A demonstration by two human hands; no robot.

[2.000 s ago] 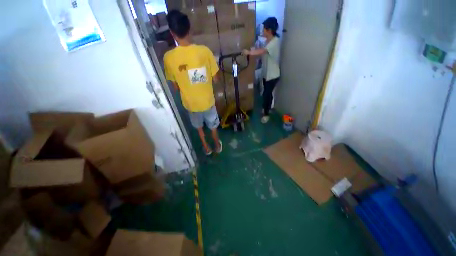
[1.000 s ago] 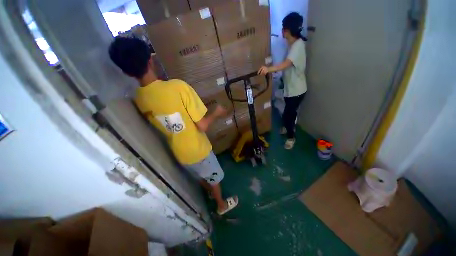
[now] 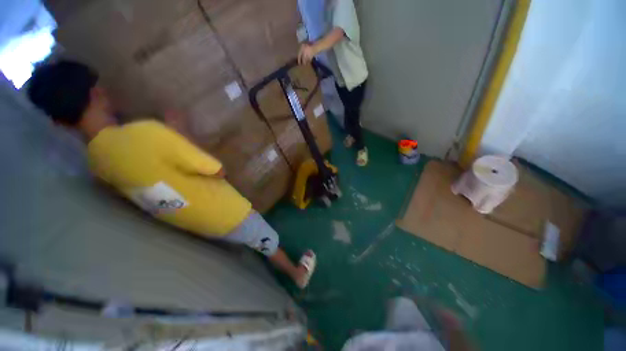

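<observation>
A tall stack of large brown cartons (image 3: 178, 75) under shiny film stands in the doorway. A pallet truck (image 3: 318, 179) with a yellow base and black loop handle is at its foot, the handle leaning up and left. A person's hand (image 3: 307, 53) is on the loop. At the bottom edge, blurred grey cloth (image 3: 401, 332) shows, with a blurred skin-coloured shape beside it that may be my right hand or arm; its fingers cannot be made out. My left hand is not in view.
A person in a yellow shirt (image 3: 165, 178) stands left, between the grey door (image 3: 137, 253) and the stack. A person in a pale top (image 3: 349, 55) stands right of the handle. A pinkish stool (image 3: 491, 179) stands on flattened cardboard (image 3: 473, 247). A small orange-topped tub (image 3: 408, 152) is by the wall.
My view has moved closer to the doorway and tilted. The open cartons at lower left have left the picture. The person in yellow leans further left against the stack. Grey cloth has appeared at the bottom.
</observation>
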